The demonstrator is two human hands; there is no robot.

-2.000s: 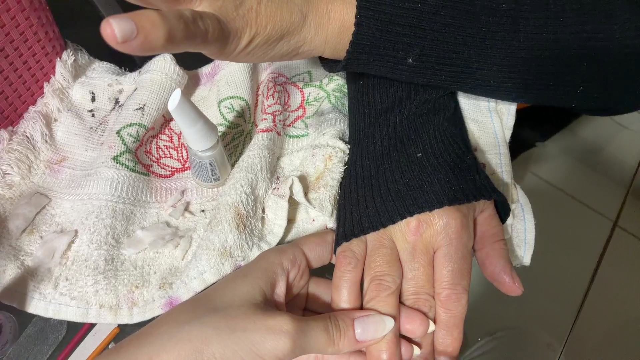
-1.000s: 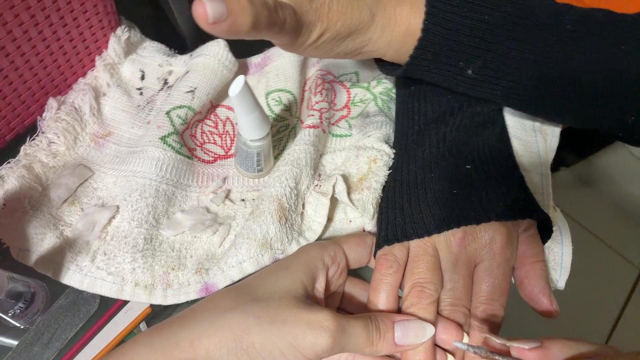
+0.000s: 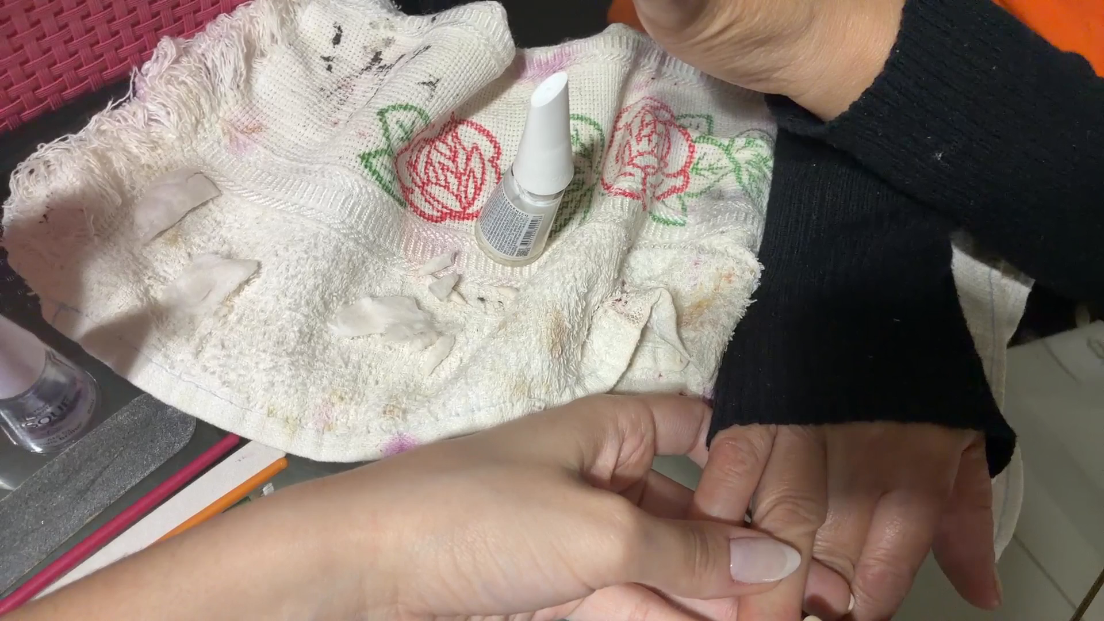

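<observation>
My left hand [image 3: 552, 526] comes in from the lower left and grips a finger of another person's hand [image 3: 871, 509], its thumb lying across that finger. The gripped fingertip is cut off by the bottom edge. A black ribbed knit sleeve [image 3: 854, 302] covers the other person's hand down to the knuckles. Above my hand, a small nail polish bottle [image 3: 522, 216] with a white cap stands on a white towel [image 3: 285, 345] embroidered with red roses. Used bits of white cotton [image 3: 388, 321] lie on the towel. My right hand is not in view.
At the lower left are a clear bottle with a pale cap [image 3: 47, 401], a grey nail file [image 3: 95, 474], a dark pink stick [image 3: 129, 522] and an orange stick [image 3: 226, 498]. The person's other hand [image 3: 776, 43] rests at the top. Pink woven material [image 3: 78, 52] fills the upper left corner.
My right hand, seen one second ago at the lower right with a thin metal tool, has left the view. My left hand still grips the finger. The view has come closer to the towel.
</observation>
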